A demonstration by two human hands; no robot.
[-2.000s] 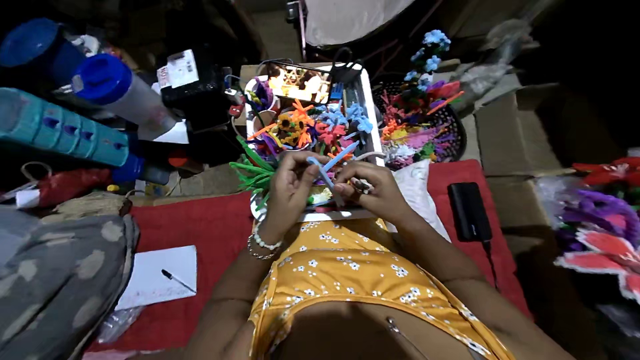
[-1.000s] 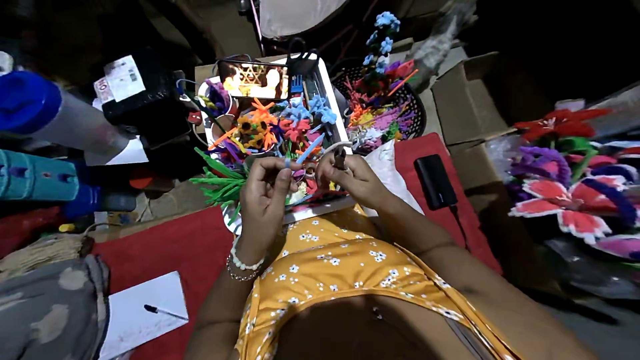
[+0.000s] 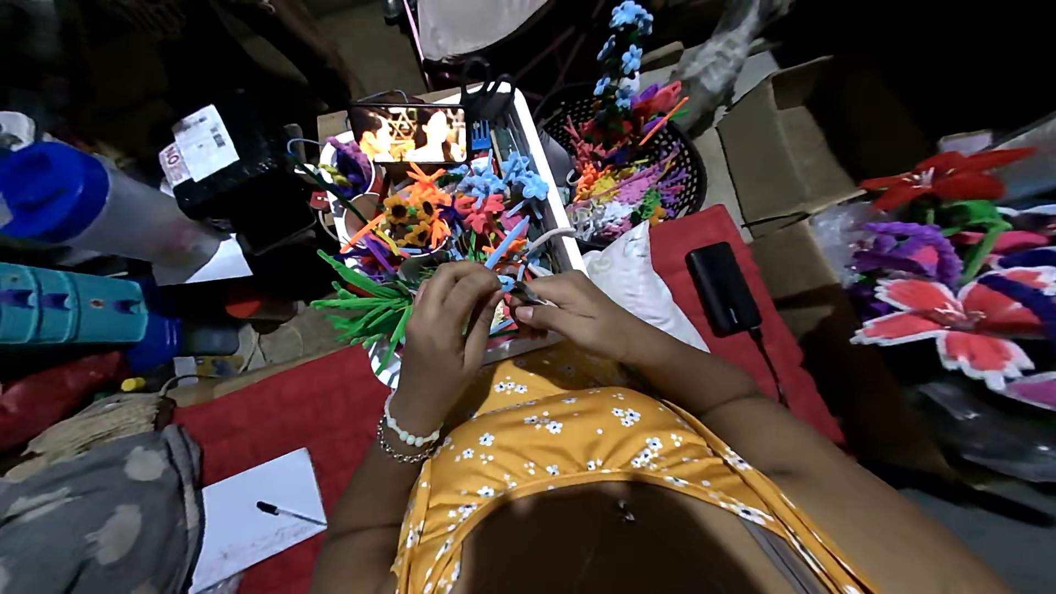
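Note:
My left hand (image 3: 452, 318) pinches a small light blue fuzzy piece (image 3: 506, 283), likely pipe cleaner, between thumb and fingers. Close beside it on the right, my right hand (image 3: 569, 309) is closed around a small metal hand tool (image 3: 528, 294), whose tip meets the blue piece; its kind is mostly hidden by my fingers. Both hands are over the near edge of a white tray (image 3: 569, 247). Behind them in the tray lie blue pipe-cleaner flowers (image 3: 525, 176) and orange ones (image 3: 427, 194). Green pipe cleaners (image 3: 367, 301) fan out left of my left hand.
A phone (image 3: 410, 134) showing a picture stands at the tray's back. Right of it is a black basket (image 3: 697, 177) of pipe-cleaner pieces. A black power bank (image 3: 723, 289) lies on red cloth (image 3: 701, 228). Paper (image 3: 256, 511) with a pen (image 3: 290, 513) lies at left; large flowers (image 3: 949, 318) are at right.
The metal tool in my right hand has come up against the light blue piece in my left fingers. The view has shifted somewhat.

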